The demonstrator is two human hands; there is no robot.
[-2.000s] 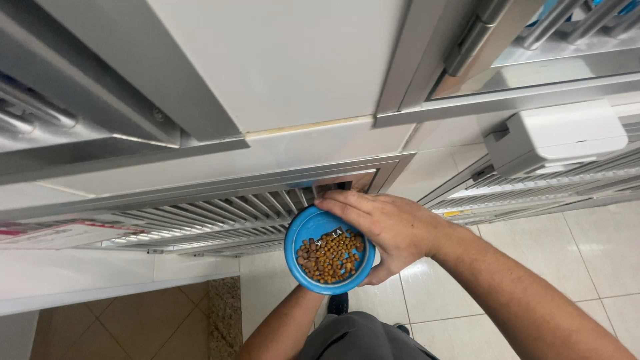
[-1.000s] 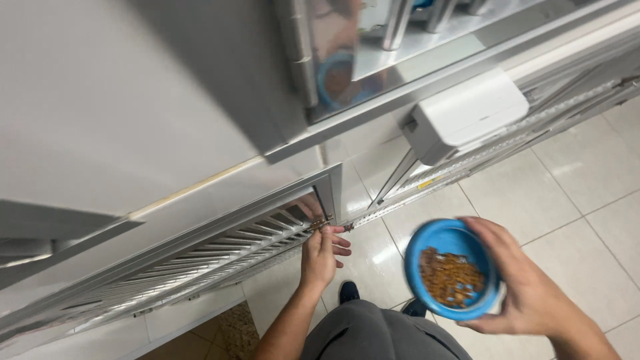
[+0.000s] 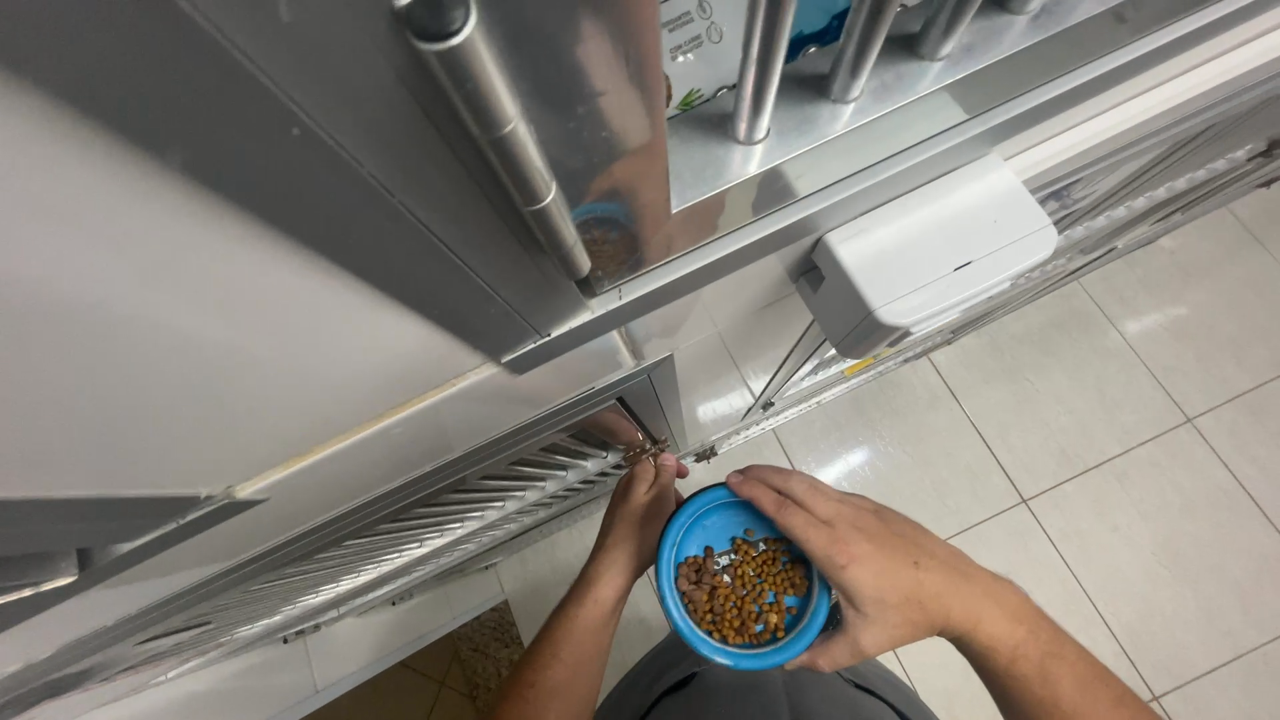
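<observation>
My right hand (image 3: 880, 570) holds a blue bowl (image 3: 690, 640) by its rim and side. Brown kibble (image 3: 745, 590) covers part of the bowl's bottom. Just left of the bowl, my left hand (image 3: 640, 510) has its fingertips at a small metal latch (image 3: 645, 450) on the edge of the lower barred metal door (image 3: 500, 490). Its fingers are partly hidden, and whether they grip the latch cannot be told.
Above is another barred metal door with a thick metal hinge (image 3: 500, 130); a printed package (image 3: 700, 50) lies behind its bars. A white plastic box (image 3: 930, 255) juts out at the right. Below lies a tiled floor (image 3: 1050, 420).
My left hand, mostly hidden behind the bowl two seconds ago, now shows at the latch. The bowl in my right hand moved out to the right, then back beside my left hand.
</observation>
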